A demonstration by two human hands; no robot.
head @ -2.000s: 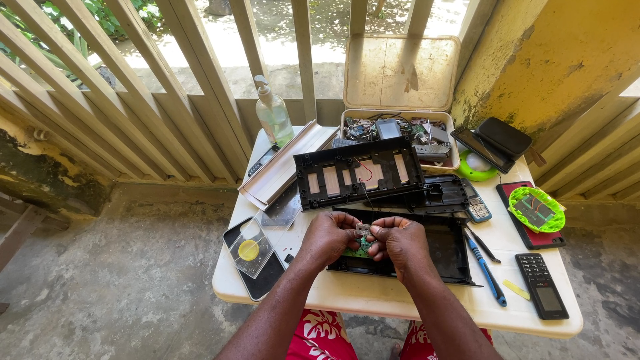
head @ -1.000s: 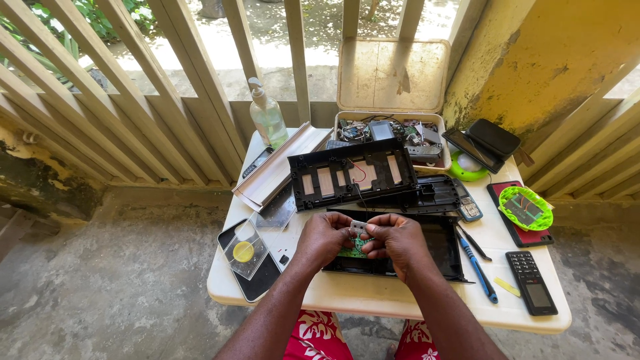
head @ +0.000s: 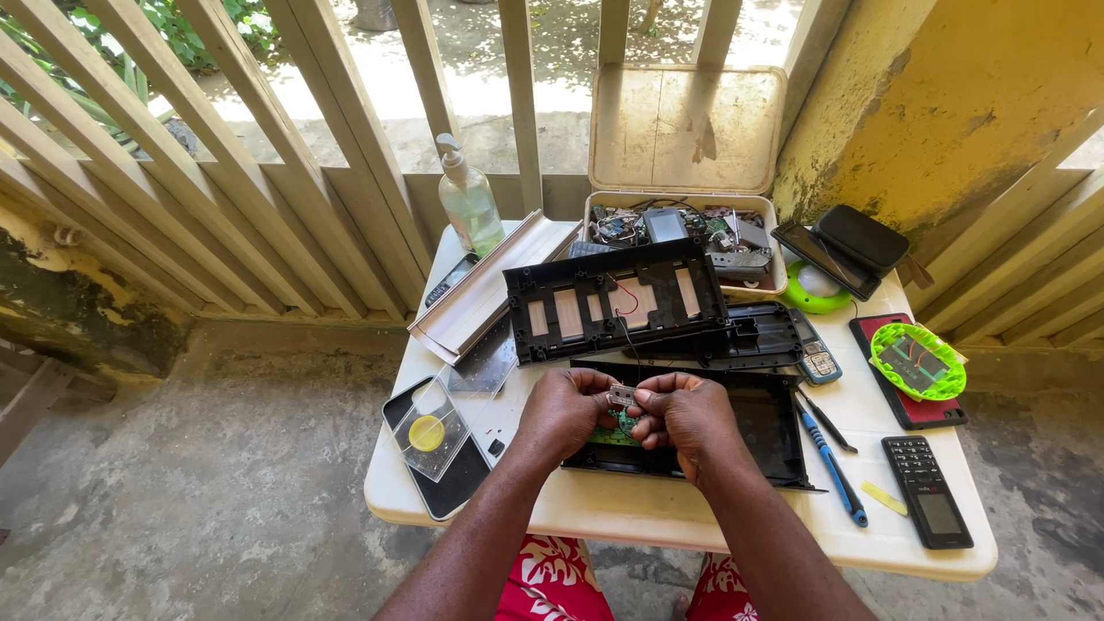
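Between the fingertips of my left hand (head: 565,410) and my right hand (head: 686,414) is a small grey part (head: 621,396), held from both sides. A green circuit board (head: 614,429) shows just below it, partly hidden by my fingers. Under my hands lies a black plastic housing (head: 763,431). Behind them, a black plastic frame (head: 617,299) with rectangular openings and a red wire (head: 636,304) rests tilted over another black plastic part (head: 755,336). A thin dark wire runs down from the frame toward my hands.
The white table (head: 949,539) bears a pump bottle (head: 470,203), an open box of electronic parts (head: 776,250), a blue-handled tool (head: 832,470), black tweezers (head: 826,420), a keypad phone (head: 927,492), a green round device (head: 918,362) and clear plastic pieces (head: 429,431). Slatted railing stands behind.
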